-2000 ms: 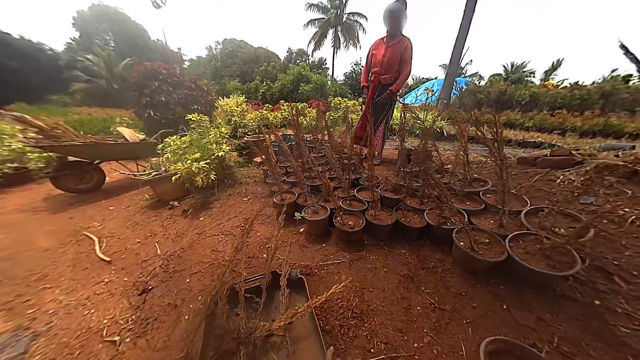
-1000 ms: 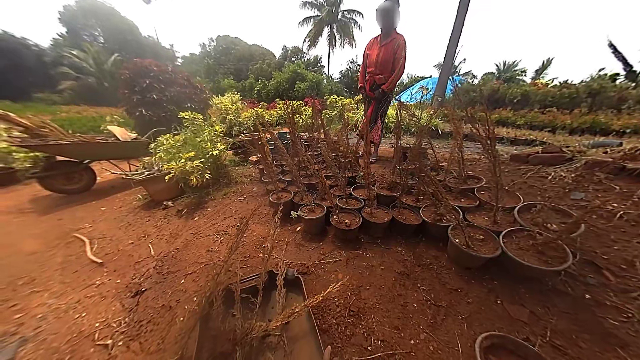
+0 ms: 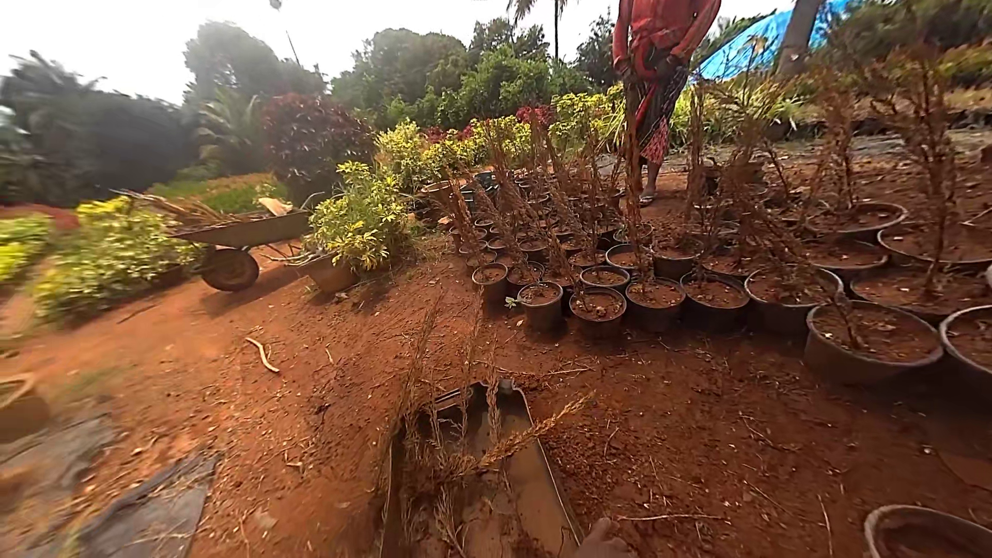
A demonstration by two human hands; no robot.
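At the bottom edge, right of the middle, part of my right hand shows against the right rim of a metal tray-like container; its grip is mostly cut off by the frame. Dry brown plant stems stand and lean in and over the container, one branch reaching out to the right. My left hand is not in view. Beyond the container, black pots of soil stand close together in rows, many with dried upright plants.
A person in a red top stands behind the pots. A wheelbarrow with dry sticks is at the left, beside a potted yellow-green shrub. Dark sheeting lies at lower left. Another pot sits at lower right.
The view has turned left and down. Part of my right hand now shows clearly by the container's rim. The person still stands behind the pots.
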